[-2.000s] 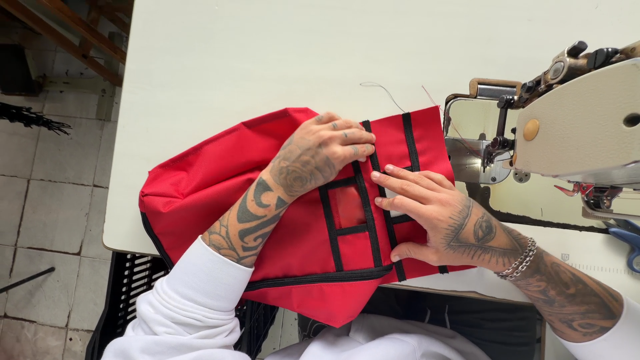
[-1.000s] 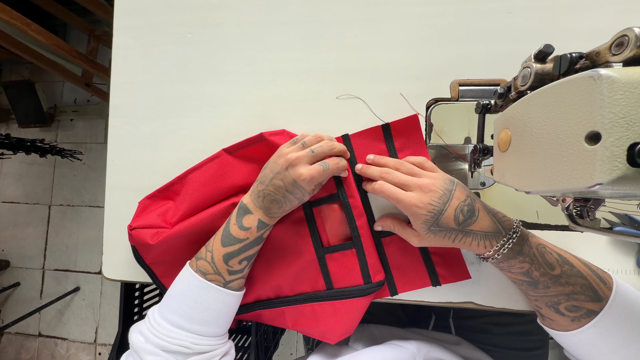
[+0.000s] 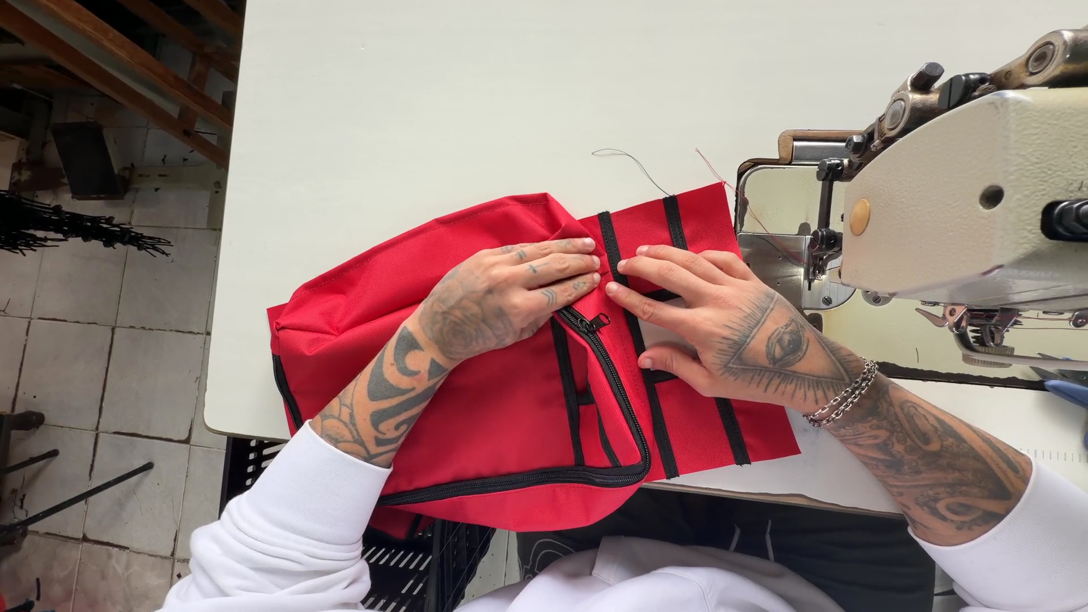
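Observation:
A red fabric bag piece with a black zipper lies in folds on the white table. My left hand rests flat on its upper right part, fingertips at the fold above the zipper pull. Beside and partly under it is a red panel with black binding strips and a pale window. My right hand lies on that panel with spread fingers, their tips at the strip nearest the fold. Whether either hand pinches the cloth is hard to tell.
An industrial sewing machine stands at the right, its needle area close to the panel's edge. Loose threads trail above the panel. Blue handles show at the right edge. A black plastic crate sits below the table.
The bag piece, flatter before, now has its zippered edge folded over toward the panel, covering the small red window seen earlier. Both hands remain on the fabric.

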